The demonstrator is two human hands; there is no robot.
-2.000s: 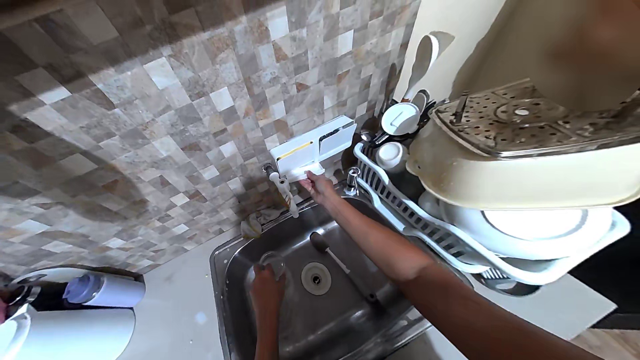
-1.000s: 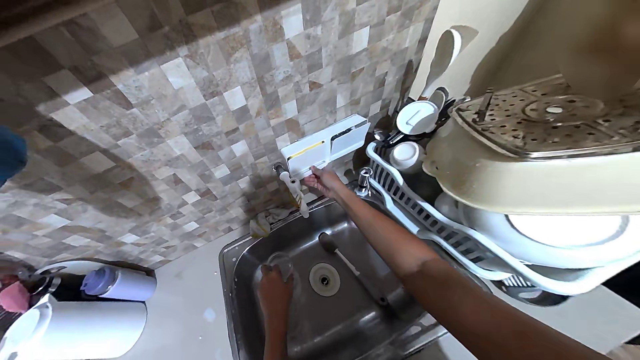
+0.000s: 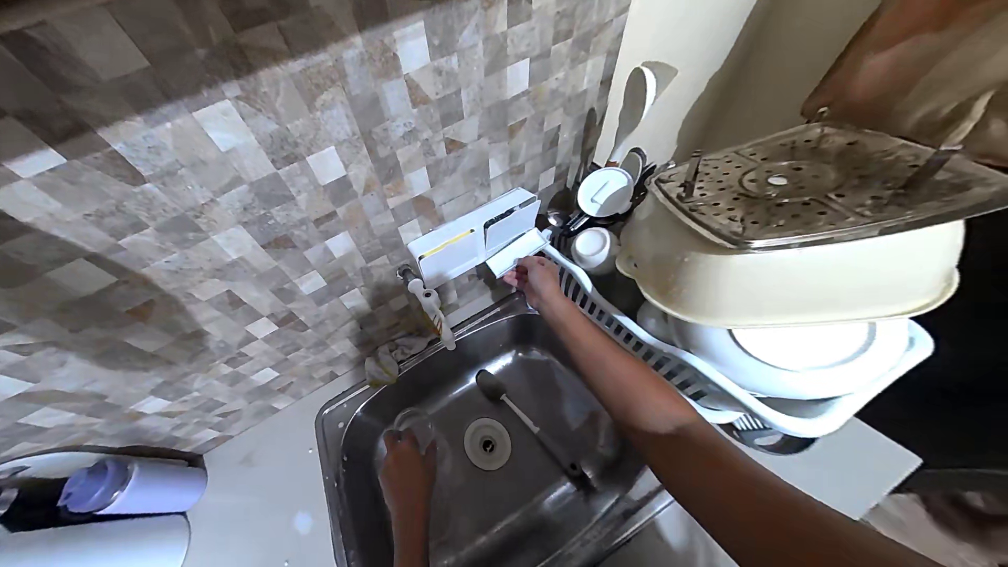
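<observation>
My right hand (image 3: 537,281) reaches across the sink to the wall, its fingers on a small white flap or lid (image 3: 516,250) that tilts out from the white wall-mounted holder (image 3: 447,250). Down in the left part of the steel sink (image 3: 543,516), my left hand (image 3: 407,465) is on a clear, glass-like item (image 3: 415,423), much of it hidden by the fingers. Near the drain (image 3: 487,444) lies a ladle or spoon (image 3: 526,417) with a dark head. A white faucet (image 3: 431,305) juts from the wall between my hands.
On the right, a white dish rack (image 3: 677,366) holds a cream basin (image 3: 795,276) under a perforated metal tray (image 3: 827,181). Utensils and a white cup (image 3: 594,247) stand at the corner. A cloth (image 3: 383,367) lies on the sink's back rim, a lilac-lidded tumbler (image 3: 134,486) at far left.
My right hand has moved right along the holder, from near the faucet to beside the dish rack. The white flap now sticks out at an angle under my fingers. My left hand stays in the sink.
</observation>
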